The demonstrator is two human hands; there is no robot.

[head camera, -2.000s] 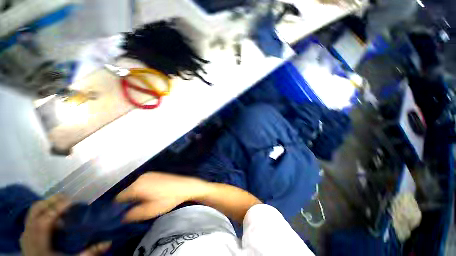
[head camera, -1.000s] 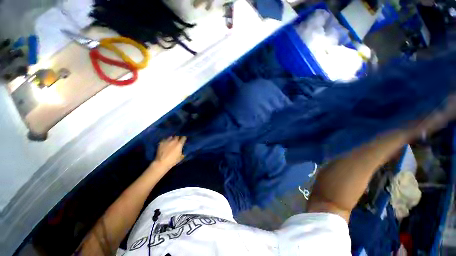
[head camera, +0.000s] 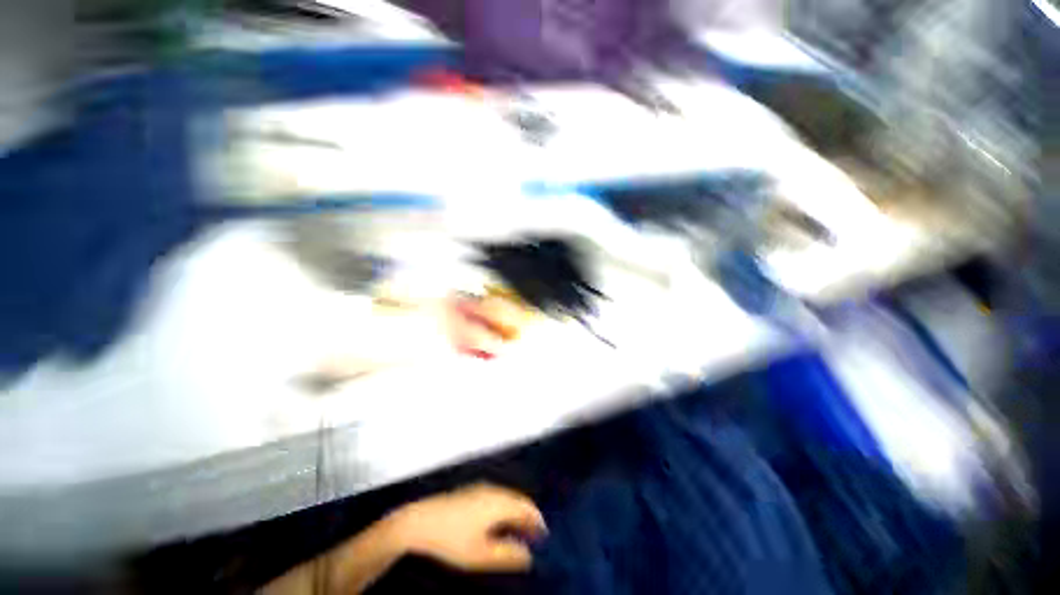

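The view is strongly blurred. My left hand [head camera: 474, 529] is at the bottom centre, just below the table's front edge, with curled fingers; the blur hides whether it grips cloth. Navy cloth [head camera: 686, 500] lies directly right of it, with fold lines, below the table edge. My right hand is not in view. The scissors with red and yellow-orange handles [head camera: 482, 323] lie on the white table [head camera: 628, 378]. A bundle of black strips [head camera: 544, 270] lies just behind them.
A large navy heap [head camera: 81, 221] is on the table at upper left. The white machine head [head camera: 349, 151] spans the table behind the scissors. A blue bin [head camera: 823, 401] with white contents stands at right. Purple cloth [head camera: 546, 41] hangs at the back.
The view has swung up and left, bringing in the machine and navy heap. My right hand has gone out of view. The cloth stretched out to the right now lies lower, below the table edge.
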